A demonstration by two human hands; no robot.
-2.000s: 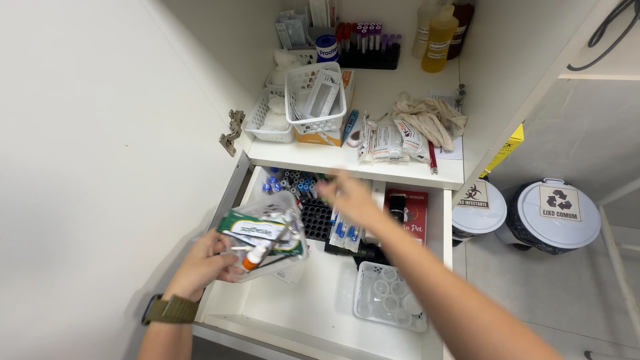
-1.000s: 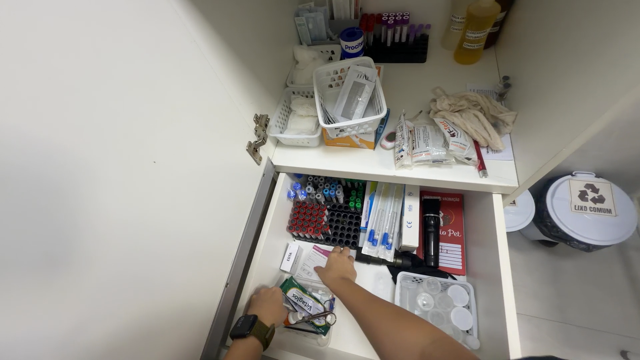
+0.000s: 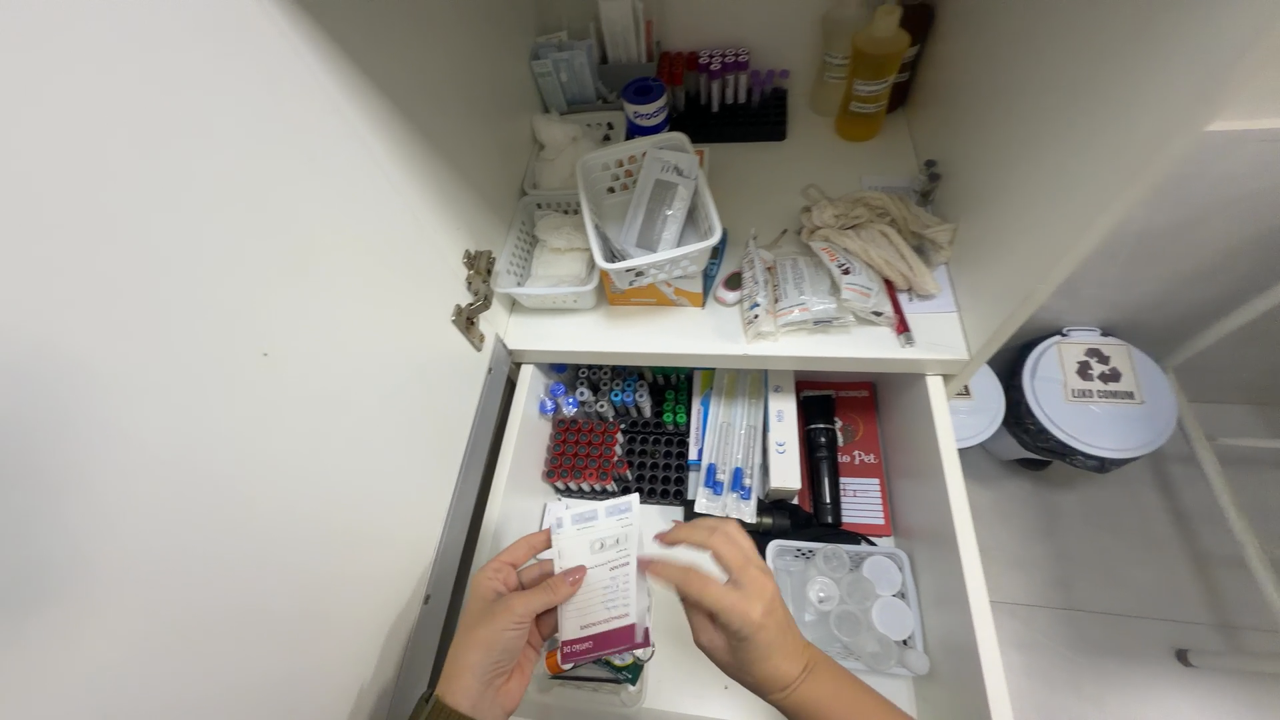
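Note:
My left hand [image 3: 520, 610] holds a stack of printed cards [image 3: 598, 590] with a magenta band, thumb on top, over the open drawer. Beside the cards' right edge is my right hand [image 3: 735, 610], its fingers apart and slightly blurred; a pale blurred edge shows between it and the cards. Under the cards, a clear plastic container [image 3: 600, 695] with small packets is partly hidden. Behind lie red-capped tubes [image 3: 585, 455] next to a black tube rack [image 3: 655, 460], and wrapped swabs or syringes with blue parts [image 3: 730, 440].
A white basket of specimen cups [image 3: 915, 625], a black cylindrical device [image 3: 823, 460] and a red booklet [image 3: 870, 500] lie in the drawer. On the shelf above stand white plastic baskets [image 3: 650, 265] and a yellow bottle [image 3: 872, 75]. An open cabinet door [image 3: 220, 350] borders the left; lidded bins [image 3: 1100, 400] stand right.
The cards are now raised in my left hand. A second ago both hands were low in the drawer, at the clear container and a pale card. Earlier still, my left hand held that container up.

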